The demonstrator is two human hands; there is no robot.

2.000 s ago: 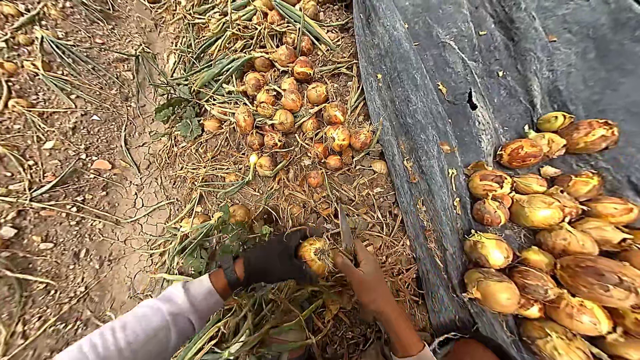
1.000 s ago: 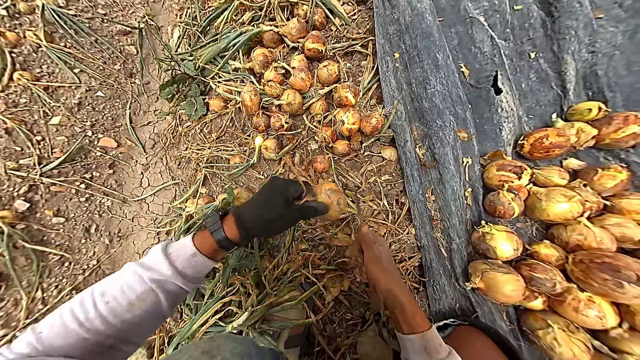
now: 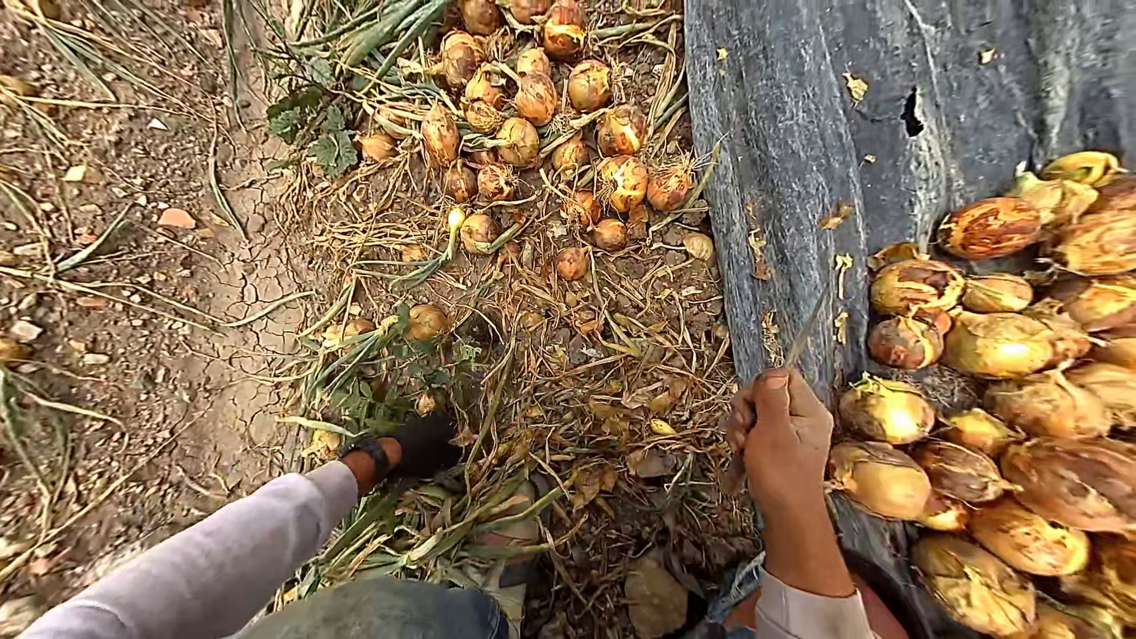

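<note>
My left hand (image 3: 430, 446), in a dark glove with a band at the wrist, is low among green onion tops (image 3: 355, 382) at the lower centre-left. Its fingers are hidden in shadow and leaves, so what it touches cannot be told. Just above it lies an onion (image 3: 427, 322) among weeds. My bare right hand (image 3: 785, 426) is closed around a knife, whose thin blade (image 3: 808, 330) points up over the edge of the dark sheet. Right of that hand, trimmed onions (image 3: 886, 410) are heaped on the sheet. Farther up, onions with roots and tops (image 3: 535, 98) lie on the soil.
The dark ground sheet (image 3: 781, 133) runs along the right and has a small hole. Dry stalks and leaves (image 3: 621, 355) cover the soil in the middle. Cracked earth with stones (image 3: 257, 346) lies at left. My knee (image 3: 382, 611) is at the bottom edge.
The onion my left hand held a second ago is no longer in view in it. That hand has moved down and left into the green tops; my right hand with the knife has moved right, over the sheet's edge.
</note>
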